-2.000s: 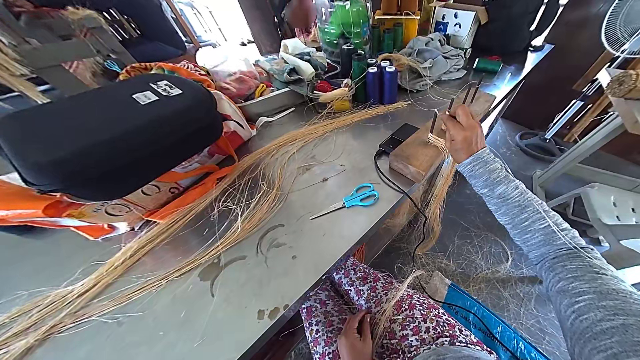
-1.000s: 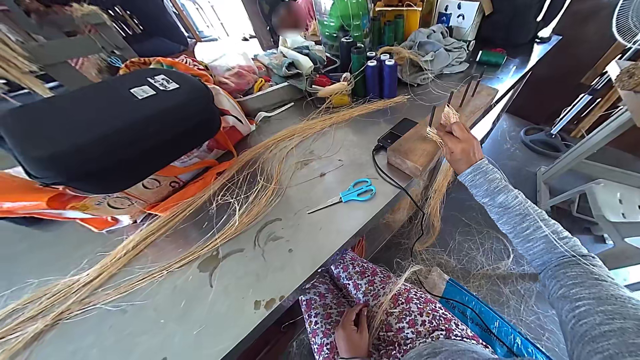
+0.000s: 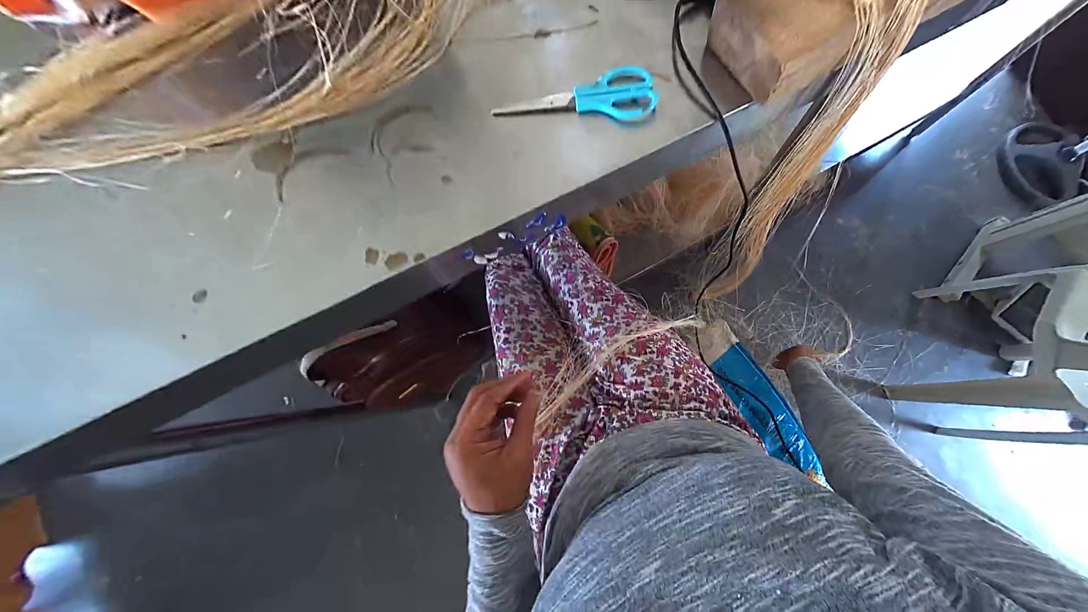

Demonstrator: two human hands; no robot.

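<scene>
Over my lap at lower centre, my left hand (image 3: 493, 442) has its fingers loosely curled, with a gap between thumb and forefinger. A thin bundle of pale plant fibres (image 3: 608, 353) lies across the patterned trousers and reaches beside the thumb. My right hand (image 3: 797, 355) is low on the right, near loose strands; its fingers are mostly hidden, so I cannot tell what it holds. A longer hank of fibres (image 3: 803, 161) hangs over the table edge by a wooden block (image 3: 765, 51). Scissors with blue handles (image 3: 616, 95) lie on the metal table (image 3: 340, 204).
A large fibre bundle (image 3: 340, 93) crosses the table at upper left. A black cable (image 3: 733, 161) hangs past the edge to a blue packet (image 3: 761, 399) beside my lap. White chair parts (image 3: 1054, 297) stand at the right, above floor with scattered strands.
My right hand has moved from the pins on the wooden block down beside my lap. My left hand stays by the lap fibres. The view has tilted down strongly.
</scene>
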